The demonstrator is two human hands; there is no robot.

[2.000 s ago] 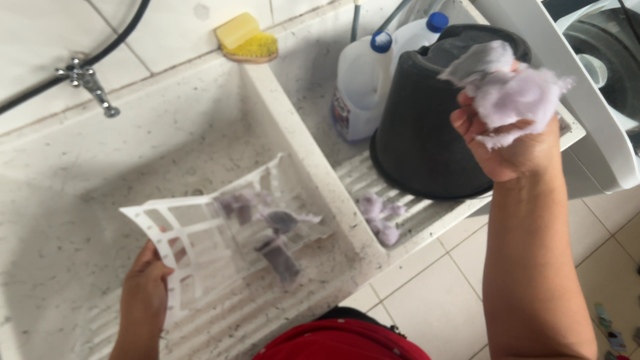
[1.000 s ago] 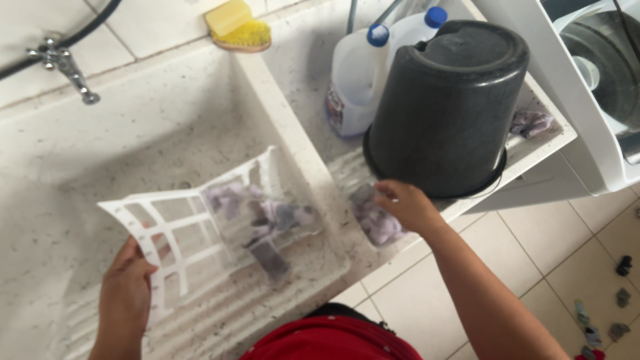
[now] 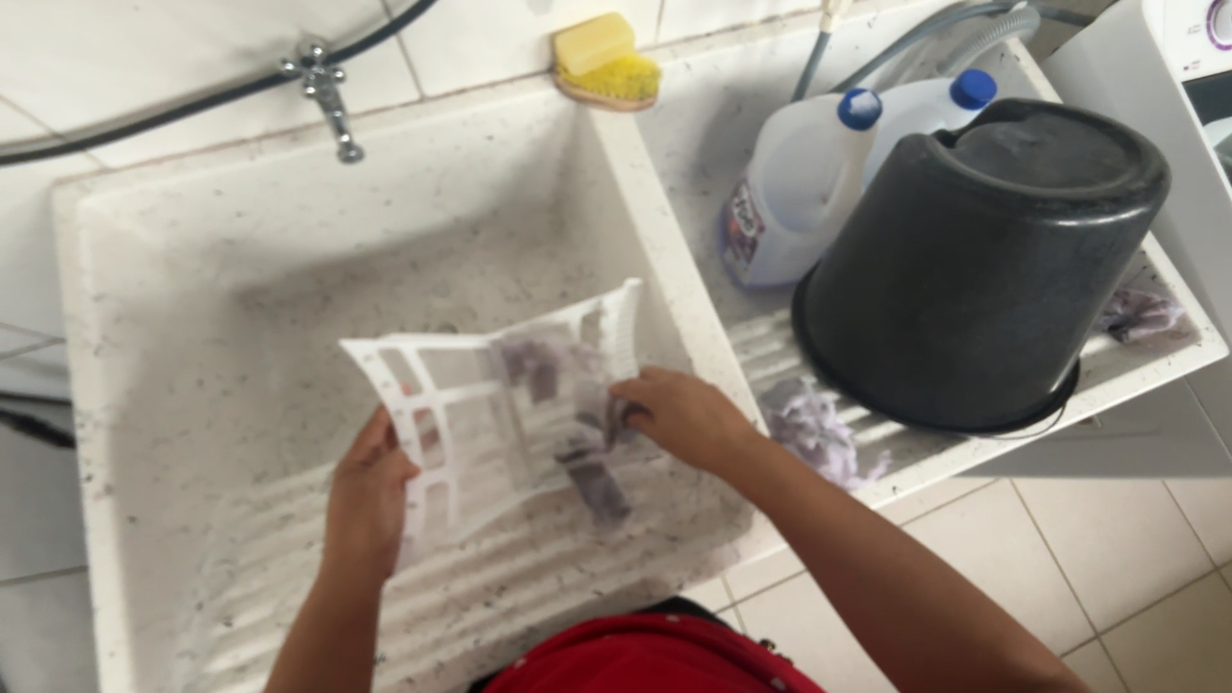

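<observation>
My left hand (image 3: 371, 481) grips the near-left edge of a white plastic mesh lint filter (image 3: 472, 395), held tilted over the left basin of the laundry sink. Patches of grey-purple lint (image 3: 592, 476) cling to the mesh's right part. The fingers of my right hand (image 3: 674, 414) are at that right part, pinching some dark lint. On the ribbed right section, just beyond the basin divider, lies a pale purple clump of lint (image 3: 813, 428).
A black bucket (image 3: 991, 260) stands upside down on the right section. Behind it are plastic jugs (image 3: 794, 192) with blue caps. A yellow scrub brush (image 3: 611, 82) rests on the back rim. A metal faucet (image 3: 332, 106) juts over the left basin. More lint (image 3: 1141, 313) lies right of the bucket.
My right hand held a fluffy lint clump above the bucket, went down to the pile on the right section, and is now at the mesh. That pile looks larger than at first.
</observation>
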